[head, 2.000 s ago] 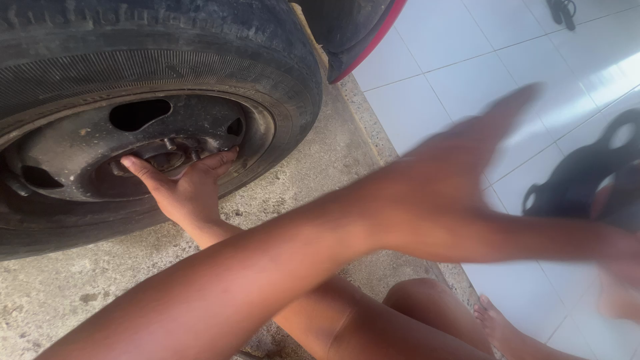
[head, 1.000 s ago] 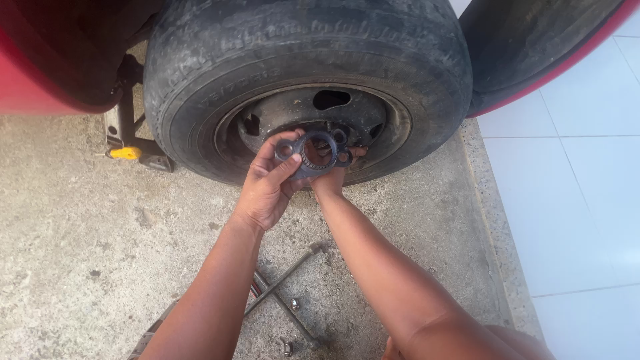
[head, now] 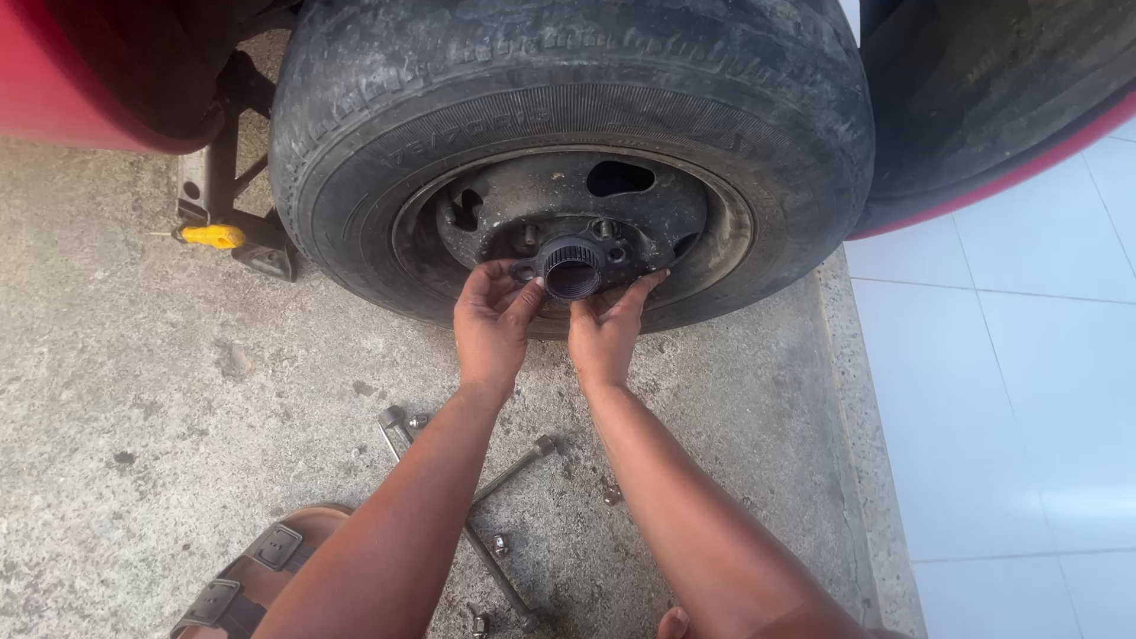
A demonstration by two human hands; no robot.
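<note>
Both hands are at the middle of a dark steel wheel rim (head: 550, 191) with its tyre (head: 568, 98). A black plastic hub cap (head: 571, 266), with a round ribbed collar and bolt holes, lies against the rim's centre. My left hand (head: 493, 324) grips its left side between thumb and fingers. At its lower right is my right hand (head: 611, 333), thumb beneath the collar and fingers spread along the cap's edge. Wheel studs (head: 606, 229) show just above the cap. The fingertips behind the cap are hidden.
On the concrete below lie a cross-shaped lug wrench (head: 497, 564) and several lug nuts (head: 500, 544). A jack (head: 211, 191) with a yellow-handled tool (head: 213, 236) stands left of the tyre. A sandal (head: 257, 568) is at lower left, red bodywork (head: 80, 89) at upper left, white tiles (head: 1003, 382) at right.
The hub cap, held in front of the wheel a second ago, is now against the rim's centre. Two seconds ago one hand touched the wheel centre while the other reached right.
</note>
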